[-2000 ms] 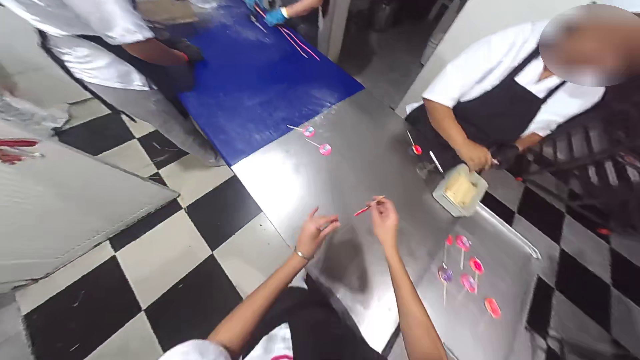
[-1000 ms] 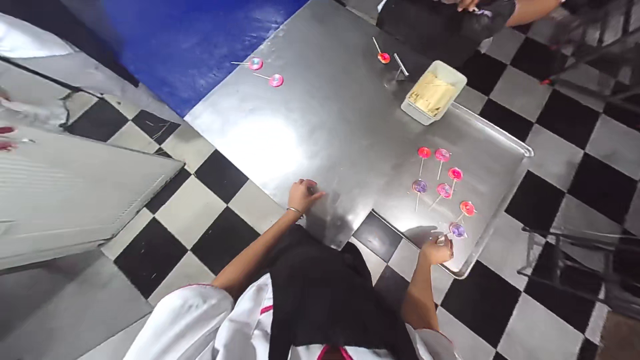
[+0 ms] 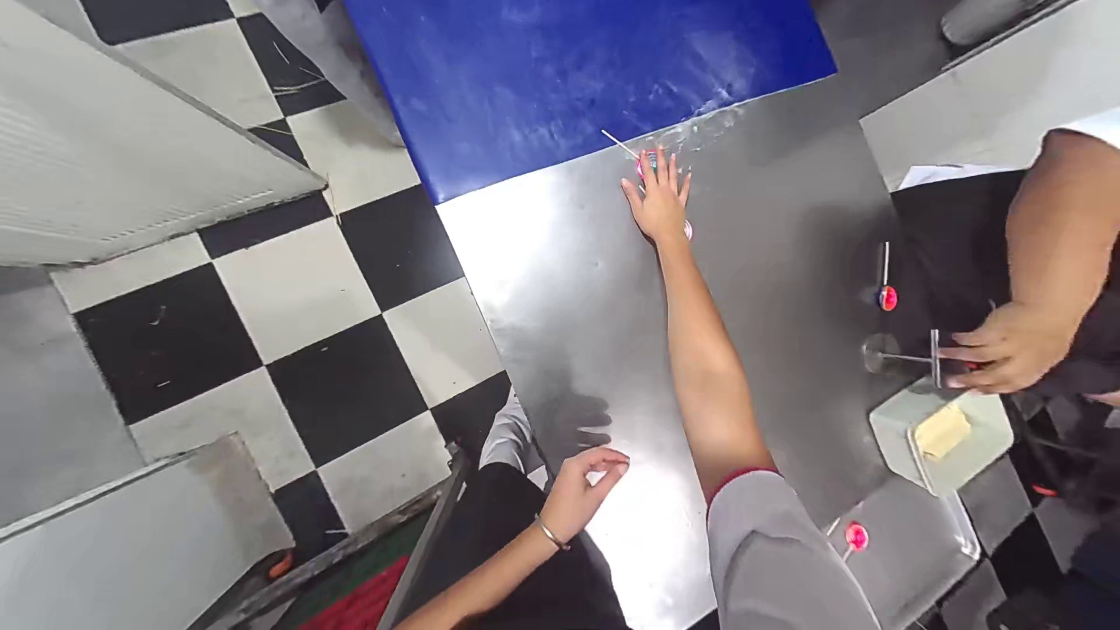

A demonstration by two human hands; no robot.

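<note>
My right hand (image 3: pixel 658 201) reaches far across the steel table (image 3: pixel 577 289), its fingers spread over a pink lollipop (image 3: pixel 647 163) whose white stick lies on the edge of the blue mat (image 3: pixel 560 96). Part of a second lollipop (image 3: pixel 688 229) shows beside my right wrist, mostly hidden by it. Nearer to me, my left hand (image 3: pixel 586 490), with a bracelet at the wrist, hovers over the near left part of the table. Its thumb and index fingertip meet, and nothing shows between them. Another red lollipop (image 3: pixel 888 298) lies at the table's right side.
At the right a co-worker's hand (image 3: pixel 1006 350) is beside a small metal tool with a handle. Below it stands a pale plastic tub (image 3: pixel 989 437) with light sticks. A metal tray (image 3: pixel 927 542) holds a red lollipop (image 3: pixel 856 536), partly behind my sleeve. Checkered floor lies left.
My right hand has gone from the tray's lollipops to the pair by the blue mat. The co-worker's hand is now by the metal tool. The view has shifted strongly.
</note>
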